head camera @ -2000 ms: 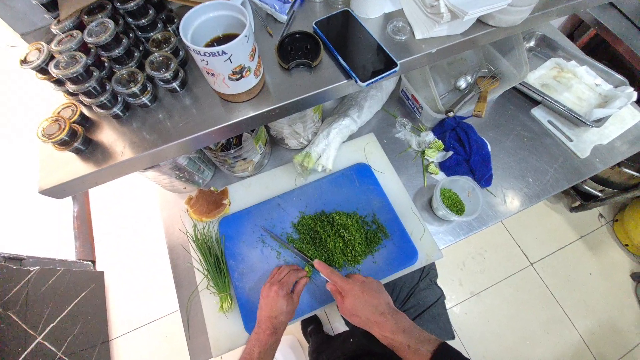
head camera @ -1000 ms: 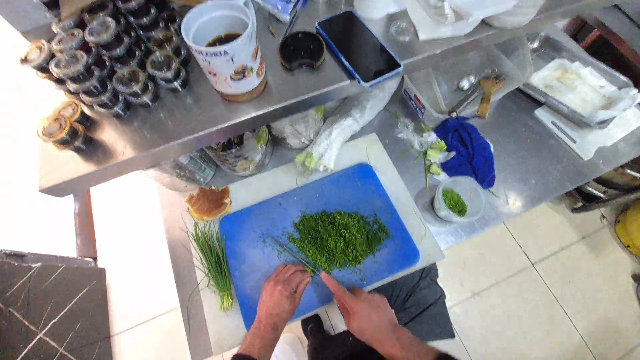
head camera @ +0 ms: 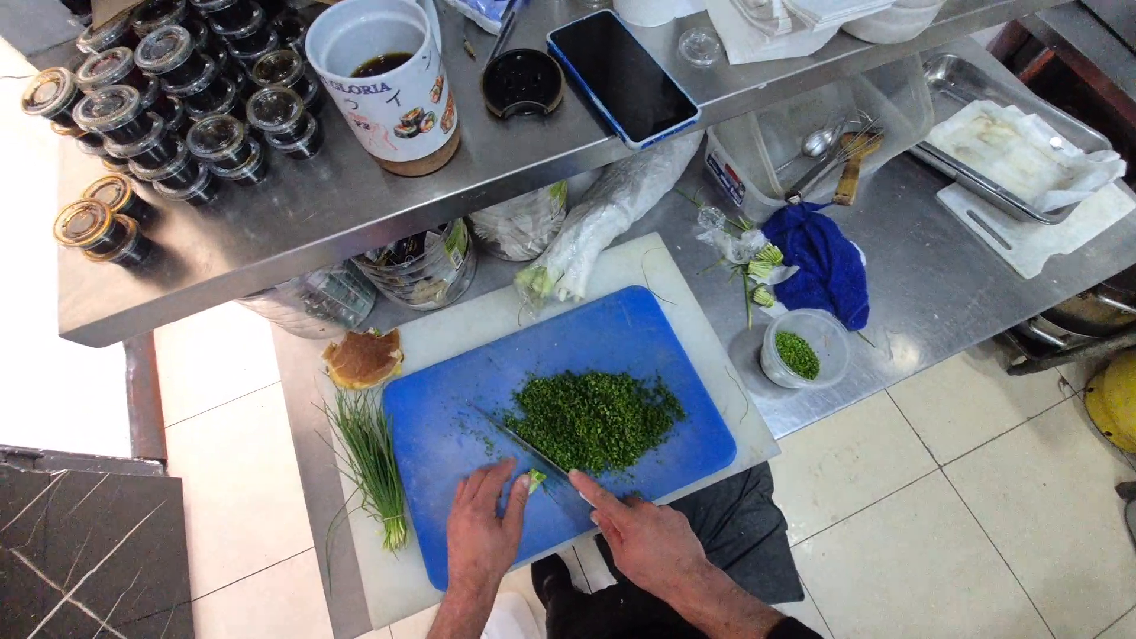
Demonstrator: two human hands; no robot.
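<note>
My right hand [head camera: 648, 537] grips a kitchen knife [head camera: 531, 445], its index finger along the blade's spine. The blade rests at the left edge of a pile of finely chopped green chives [head camera: 596, 417] on a blue cutting board [head camera: 444, 444]. Just left of the blade, my left hand [head camera: 484, 524] holds a small green-and-white piece [head camera: 535, 480] at its thumb and fingertips. A bundle of whole chives [head camera: 373, 470] lies along the board's left side, over the white board [head camera: 399, 590] beneath. A round clear tub [head camera: 806, 349] with chopped chives stands to the right.
A steel shelf [head camera: 293, 226] overhangs the table's back, bearing lidded sauce cups [head camera: 222, 142], a printed mug [head camera: 390, 98] and a phone [head camera: 626, 78]. Plastic-wrapped greens [head camera: 603, 213] touch the white board's back. A blue cloth [head camera: 818, 266], a utensil bin [head camera: 745, 164] and a metal tray [head camera: 1065, 133] are at right.
</note>
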